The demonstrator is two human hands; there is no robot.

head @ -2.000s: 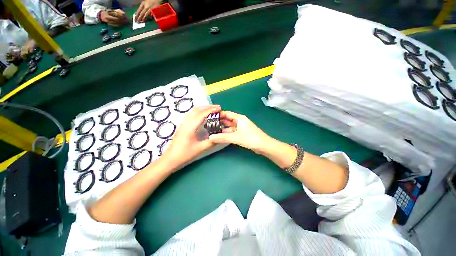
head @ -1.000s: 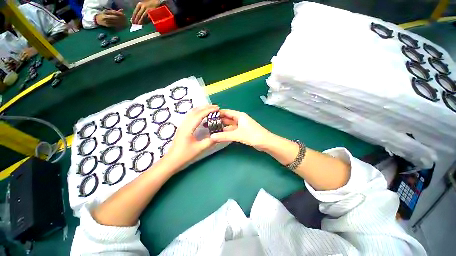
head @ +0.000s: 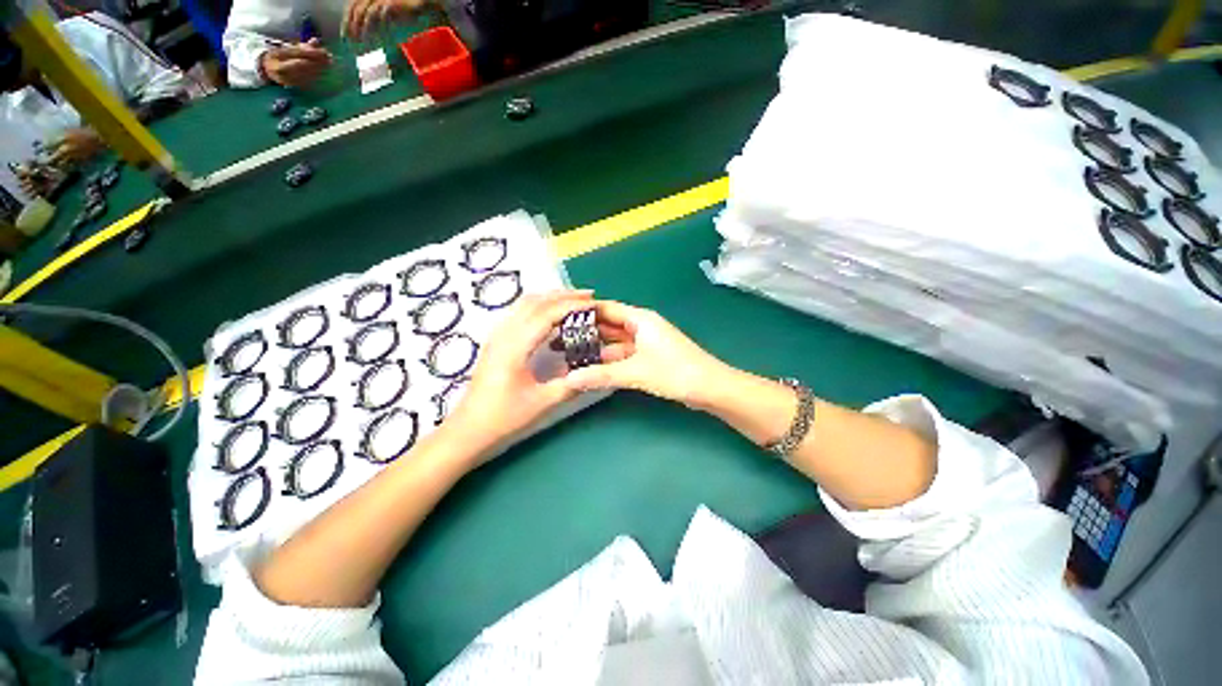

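Observation:
My left hand [head: 516,369] and my right hand [head: 653,354] meet in front of me and hold a small dark stack of rings [head: 580,338] between the fingers, with metallic glints on its side. A white foam sheet [head: 284,524] lies at the left, partly under my left hand and forearm. Rows of thin black ring parts [head: 382,385] lie on it; my left hand and forearm hide some.
A thick white sheet stack [head: 885,161] with ring parts on top stands at the right, a black keypad controller [head: 1104,508] below it. A black box [head: 105,536] is at left. Across the belt [head: 456,148] are a red bin [head: 438,62], small dark parts and people's hands.
The small dark parts on the belt have moved left. Across the line, a person's hand has moved off a white piece. My hands hold the stack in nearly the same place.

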